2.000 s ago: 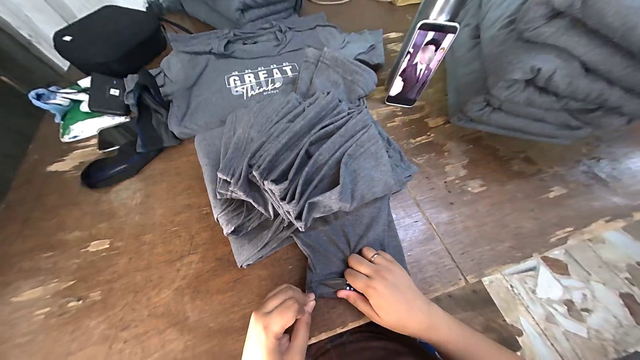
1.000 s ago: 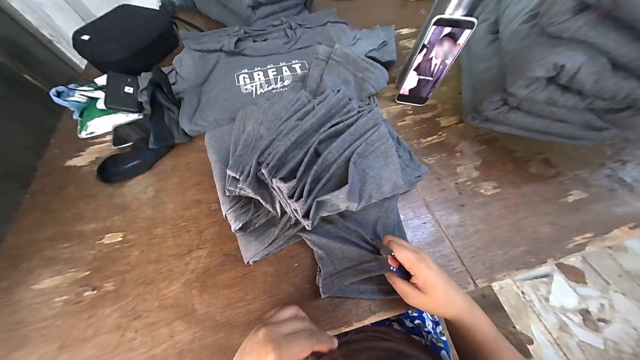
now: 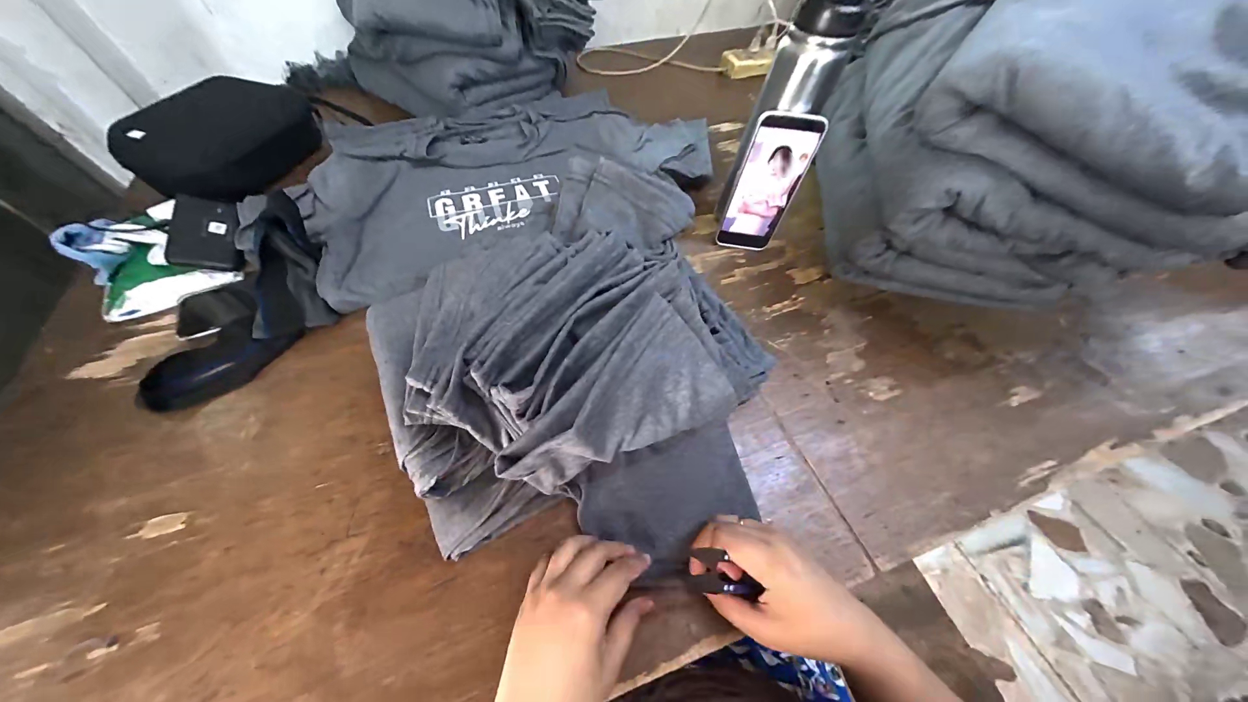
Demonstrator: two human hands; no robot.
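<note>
My right hand (image 3: 770, 585) holds a small dark tool, likely thread snips (image 3: 723, 575), at the lower edge of a grey cloth piece (image 3: 673, 487). On the left end of that same edge, my left hand (image 3: 585, 604) rests with its fingertips on the cloth. The grey piece runs out from under a heap of folded grey fabric pieces (image 3: 604, 361). Behind the heap lies a grey T-shirt (image 3: 390, 214) with white printed lettering. Part of the snips is hidden by my right fingers.
A phone (image 3: 772, 180) leans on a steel bottle (image 3: 801, 73). Big grey fabric bundles stand at the right (image 3: 1053, 156) and back (image 3: 458, 58). A black case (image 3: 214, 136), a dark wallet-like item (image 3: 203, 234) and a black strap (image 3: 219, 366) lie left. The table edge is close to me.
My left hand has moved from the table's front edge onto the cloth. My right hand has moved from the piece's right side to its lower edge, and the cloth lies flatter.
</note>
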